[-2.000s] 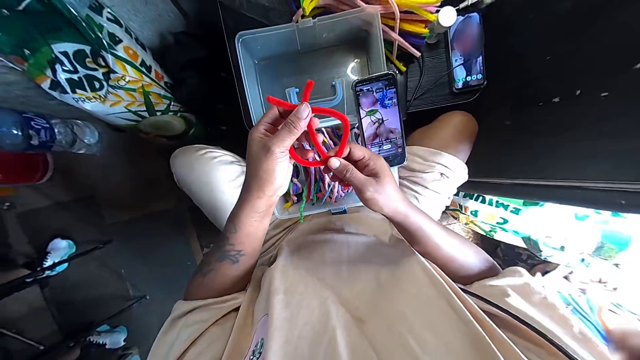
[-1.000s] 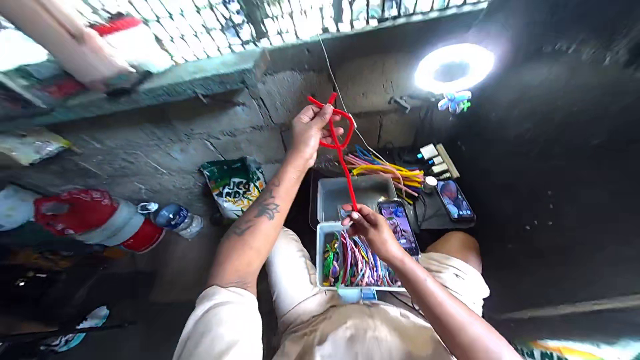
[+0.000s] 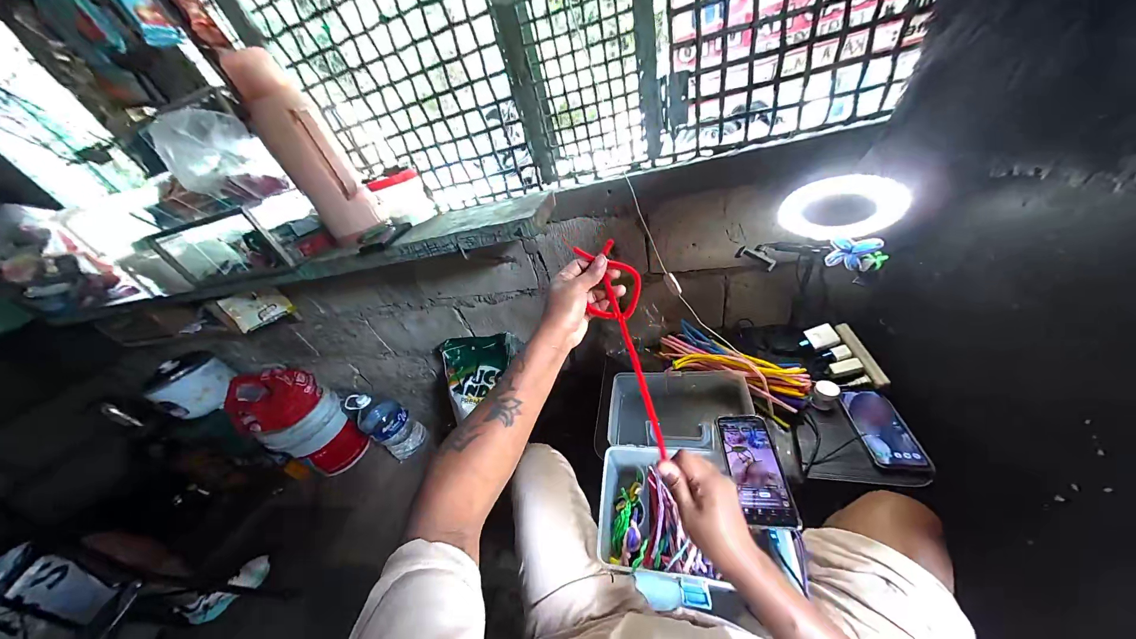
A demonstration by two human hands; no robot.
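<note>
A red fuzzy pipe cleaner [image 3: 637, 368] runs taut between my hands, with a rounded loop and crossed short ends at its top. My left hand [image 3: 581, 297], raised in front of the block wall, pinches the crossing beside the loop. Lower down, my right hand [image 3: 701, 497] grips the long tail of the pipe cleaner, above an open plastic box [image 3: 612, 506] of many coloured pipe cleaners on my lap. A phone [image 3: 759, 470] with a lit screen leans at the box's right side, next to my right hand.
A bundle of coloured pipe cleaners [image 3: 741, 366] lies behind the box. At right are a second phone [image 3: 886, 430], chargers [image 3: 825, 342] and a lit ring light [image 3: 843, 206] with a small blue flower. Leftward are a water bottle [image 3: 390, 426], a red-and-white jug [image 3: 297, 417] and a ledge [image 3: 444, 231] under a grille.
From both being close together at the loop, my hands have moved apart, the left up and away, the right down the tail, which is now stretched straight. The view has tilted up considerably.
</note>
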